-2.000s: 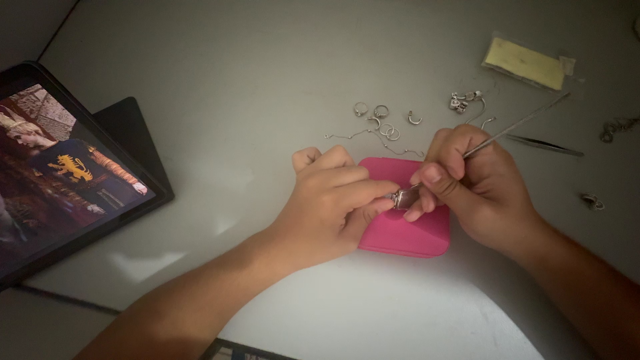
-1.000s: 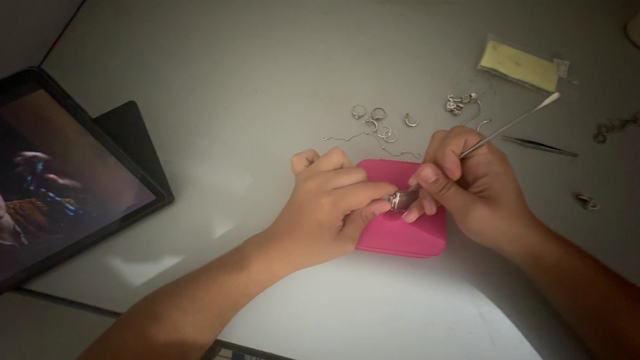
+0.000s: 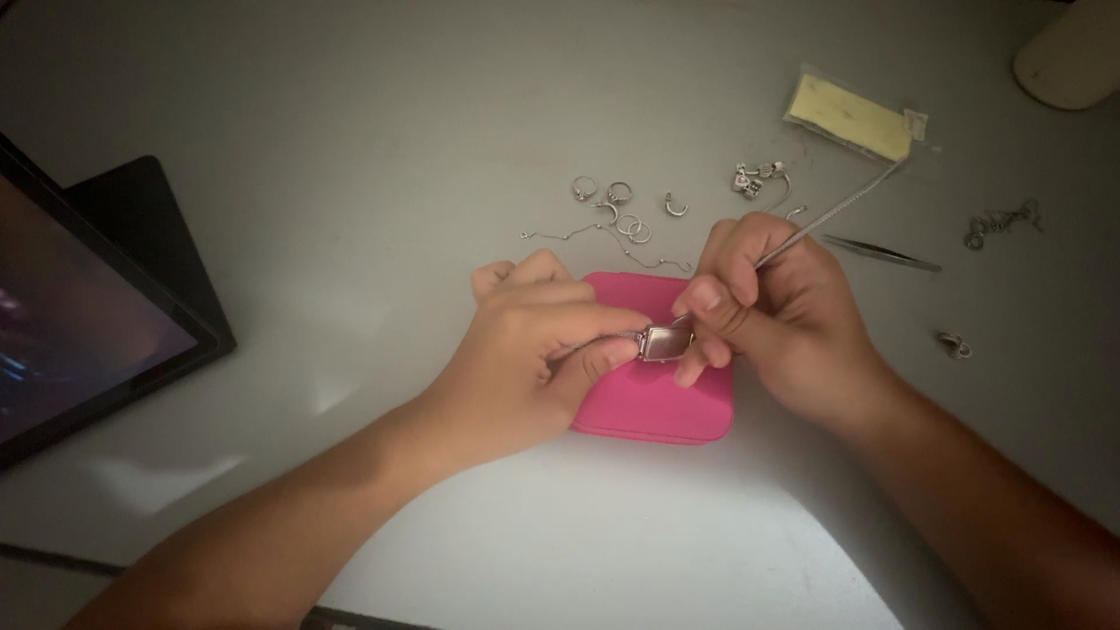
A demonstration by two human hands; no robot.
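A small silver wristwatch point(image 3: 667, 343) with a rectangular face is pinched at its band between the thumb and forefinger of my left hand point(image 3: 534, 359). My right hand point(image 3: 774, 315) grips a thin metal rod point(image 3: 827, 214) that slants up to the right; its lower tip is near the watch and partly hidden by my fingers. Fingers of my right hand are at the other end of the watch. Both hands are over a pink zip case point(image 3: 656, 407) on the table.
Silver rings point(image 3: 619, 192), a thin chain point(image 3: 569, 234) and a charm bracelet point(image 3: 750, 179) lie beyond the case. Tweezers point(image 3: 882, 253), a bagged yellow cloth point(image 3: 849, 114), a tangled chain point(image 3: 1002, 225) and a small silver piece point(image 3: 954, 345) are at right. A tablet point(image 3: 79, 324) stands at left.
The watch's face now shows between my hands, where my fingers covered more of it before. The rod has tilted a little, and its far end now appears over the yellow cloth's corner.
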